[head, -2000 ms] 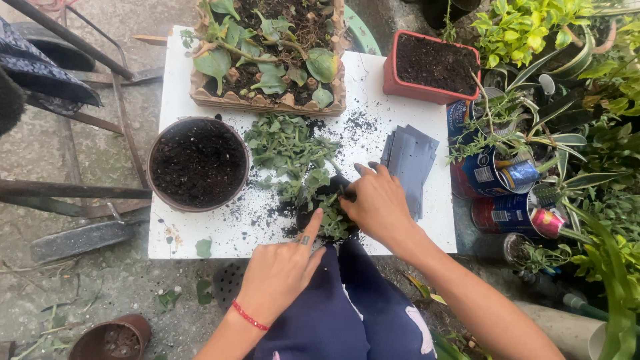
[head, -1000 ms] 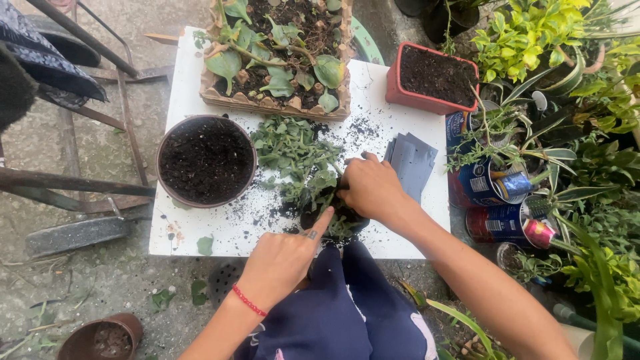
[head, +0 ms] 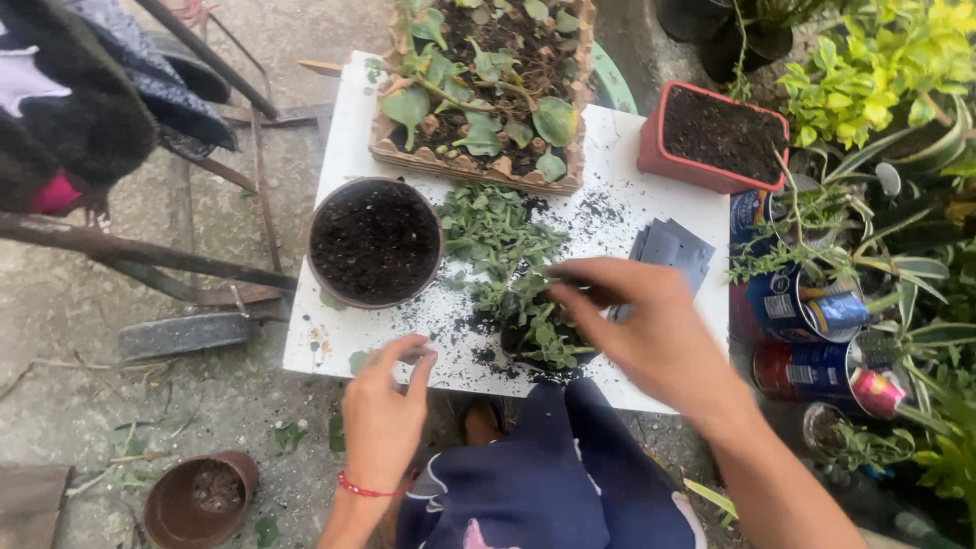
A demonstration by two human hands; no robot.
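My left hand is over the front edge of the white table, thumb and forefinger curled close to each other; whether something small sits between them cannot be told. My right hand is above the small dark pot of leafy plants, fingertips beside the leaves; its grip is blurred. Behind that pot lies a heap of green cuttings. To the left stands a round brown pot full of dark soil. Grey plastic sheets lie partly behind my right hand.
An egg-carton tray of soil and leafy plants stands at the back. A red rectangular pot of soil is at the back right. Cans with plants line the right side. On the ground are a brown pot and, left, a metal frame.
My left hand has moved away from the small dark pot, left and toward the table's front edge. My right hand has lifted off the plants somewhat and shifted slightly right.
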